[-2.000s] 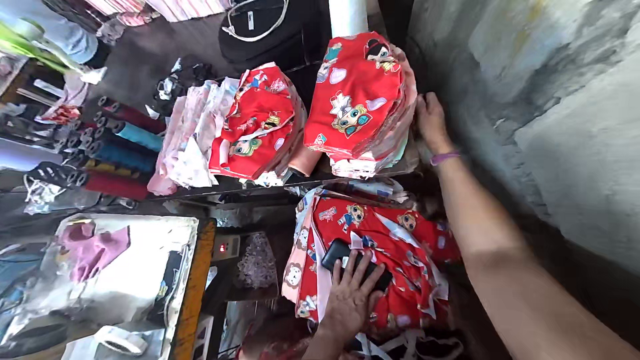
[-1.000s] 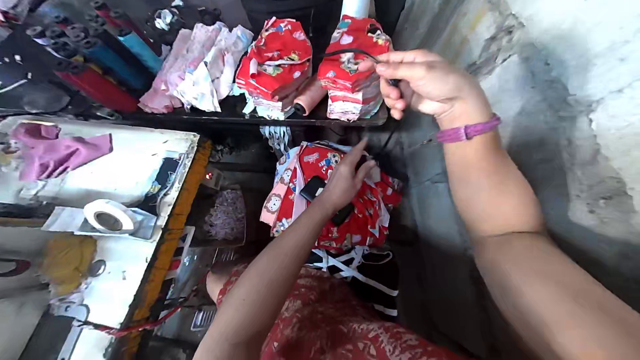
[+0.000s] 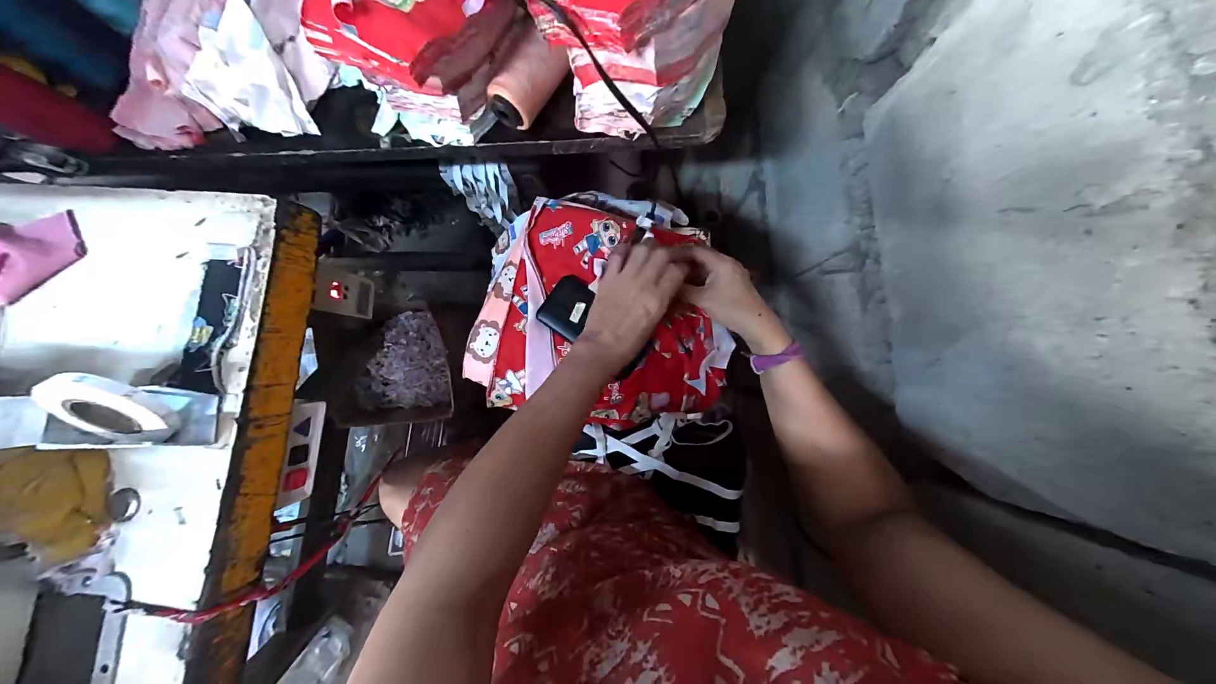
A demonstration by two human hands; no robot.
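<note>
Both hands meet over a pile of red printed cloth (image 3: 560, 228). My left hand (image 3: 638, 290) lies over a black device with a small label (image 3: 567, 306), partly hidden beneath it. My right hand (image 3: 722, 290), with a purple band at the wrist, has its fingertips close to those of the left. A black cable (image 3: 608, 81) runs down from the shelf to the fingertips. A small white piece shows just above them; whether the fingers grip the cable end cannot be seen clearly. Black fabric with white straps (image 3: 665, 461) lies below the pile.
A dark shelf edge (image 3: 380, 152) holds stacked red and pink cloth and a peach roll (image 3: 528, 84). At left is a white worktable (image 3: 142, 313) with a yellow edge, carrying a tape roll (image 3: 104, 407). A box of scraps (image 3: 408, 366) stands beside the pile. A concrete wall (image 3: 1026, 266) rises at right.
My right hand, raised with the black cable one second ago, has come down to the red cloth pile beside my left hand. The cable now hangs from the shelf to the pile.
</note>
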